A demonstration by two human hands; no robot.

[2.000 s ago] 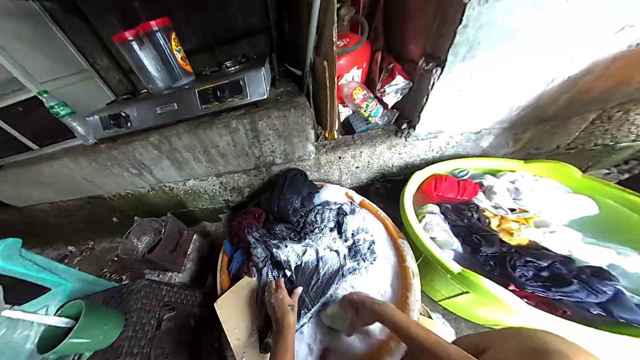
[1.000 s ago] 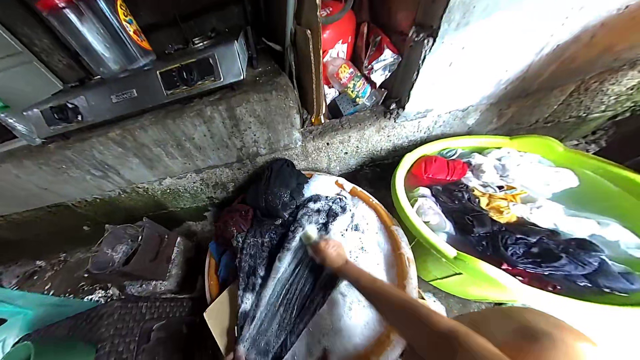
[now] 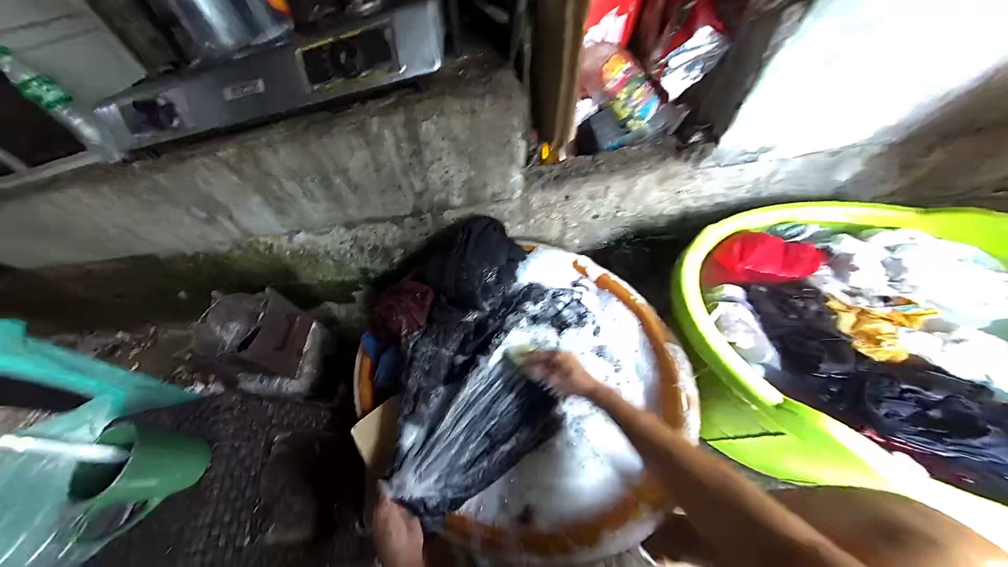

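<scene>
A soapy black garment (image 3: 480, 433) is stretched across an orange-rimmed round basin (image 3: 665, 370) full of white suds (image 3: 598, 449). At the lower left edge of the basin, my left hand (image 3: 398, 528) grips the garment's near end. My right hand (image 3: 559, 372) rests on the cloth near the middle, fingers closed around a small pale object (image 3: 520, 354), blurred, perhaps a brush or soap. Other dark clothes (image 3: 472, 260), a maroon cloth (image 3: 400, 307) and a blue cloth (image 3: 384, 364) lie at the basin's far left. A piece of cardboard (image 3: 376, 433) stands at its left rim.
To the right is a lime-green tub (image 3: 693, 315) of wet clothes, including a red one (image 3: 768, 258). A concrete ledge (image 3: 378, 165) bearing a gas stove (image 3: 276, 75) runs behind. At left are a green plastic pail (image 3: 165, 465), a teal plastic item (image 3: 79, 370) and a concrete block (image 3: 276, 339).
Two seconds ago my left hand lay on the bunched garment; now it holds the near end at the basin's edge and the cloth is stretched. My right hand has moved from the suds onto the cloth.
</scene>
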